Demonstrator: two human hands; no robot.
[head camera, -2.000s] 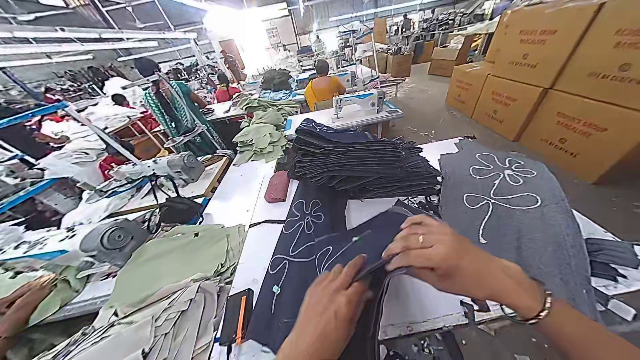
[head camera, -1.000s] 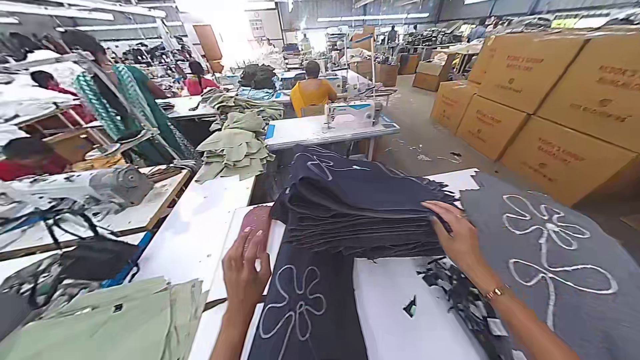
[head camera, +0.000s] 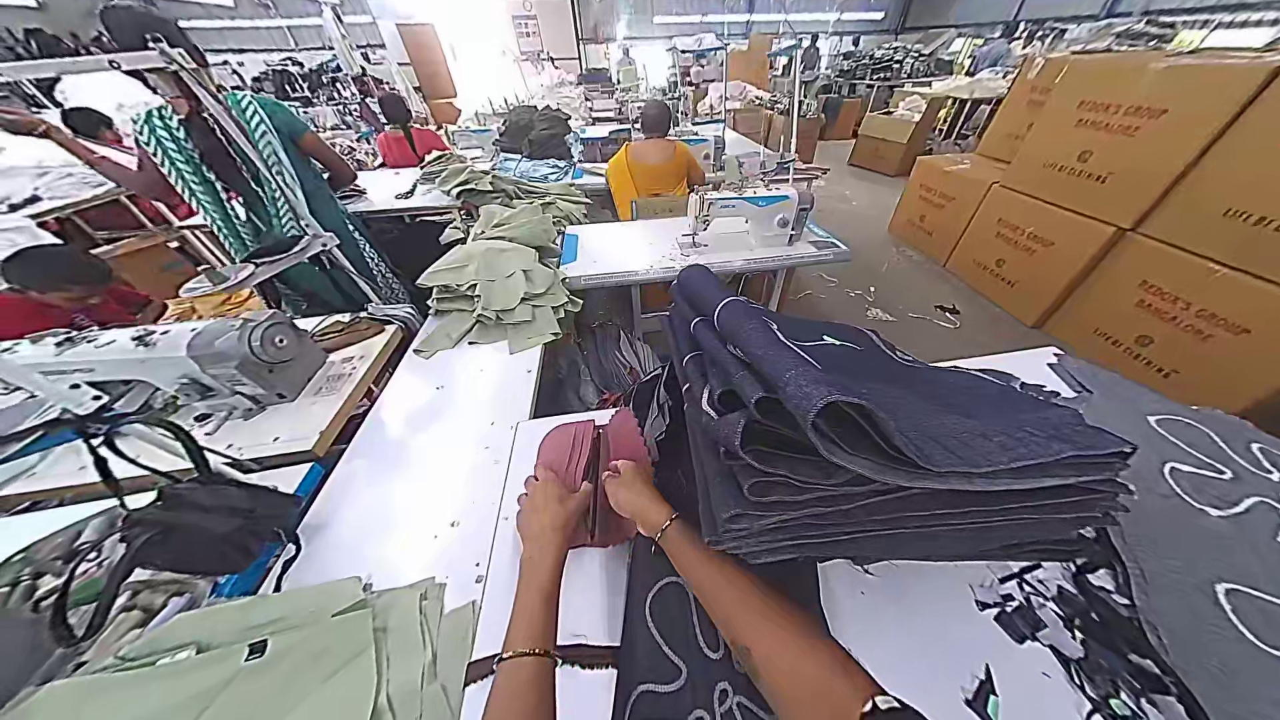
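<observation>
A pink pouch or wallet (head camera: 568, 452) lies on the white tabletop, spread apart along a dark gap in its middle. My left hand (head camera: 552, 512) grips its left half, and my right hand (head camera: 632, 492) grips the right half. Its contents cannot be made out. Just right of my hands rises a stack of folded dark denim pieces (head camera: 900, 430) with pale stitched edges. Under my right forearm runs a dark denim piece with white cord loops (head camera: 670, 640). A grey denim piece with a similar white design (head camera: 1160, 520) hangs at the far right.
Green cut fabric (head camera: 270, 660) lies at lower left, with more green pieces (head camera: 500, 270) farther ahead. Sewing machines stand left (head camera: 230, 360) and ahead (head camera: 750, 215). Dark scraps (head camera: 1080, 630) lie at lower right. Cardboard boxes (head camera: 1120, 130) are stacked at right. Several people sit or stand nearby.
My right hand has left the denim stack and now holds the pink pouch with my left hand. The pouch, closed on the table earlier, is now spread apart.
</observation>
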